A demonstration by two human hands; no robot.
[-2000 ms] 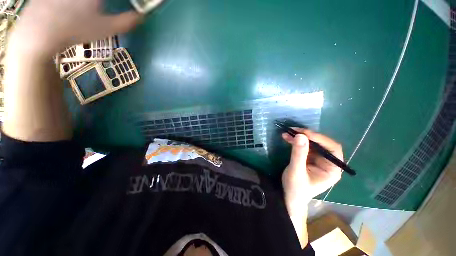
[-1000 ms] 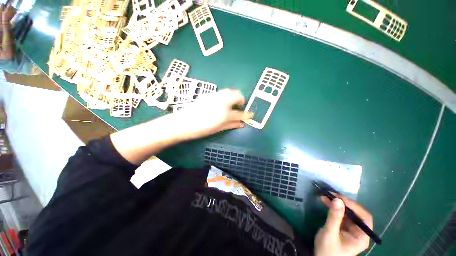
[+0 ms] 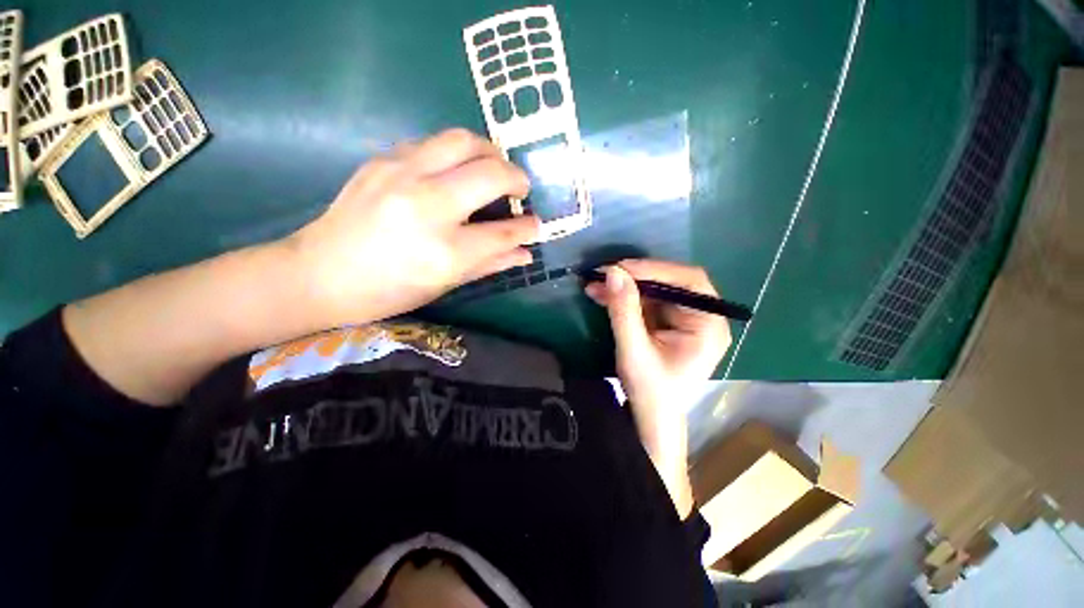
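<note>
A cream front housing (image 3: 568, 133) lies with its screen-window end toward me, over part of the clear backing sheet (image 3: 666, 196). My left hand (image 3: 422, 220) is at the window end, with its fingertips on the housing's left edge. My right hand (image 3: 663, 333) holds black tweezers (image 3: 689, 299) with the tip near the pad grid (image 3: 523, 276), just below the housing's end. Most of the grid is hidden under my left hand. Whether a pad is at the tip cannot be told.
Several cream housings (image 3: 149, 125) overlap at the far left. A second pad sheet (image 3: 939, 232) lies at the right, beyond a thin pale cord (image 3: 814, 160). An open cardboard box (image 3: 761, 499) stands below the bench edge, and cardboard pieces (image 3: 1028, 297) are at the right.
My left hand has brought the housing down toward the pad sheet, over its clear part. My right hand with the tweezers has come close to the housing's end. The view has shifted.
</note>
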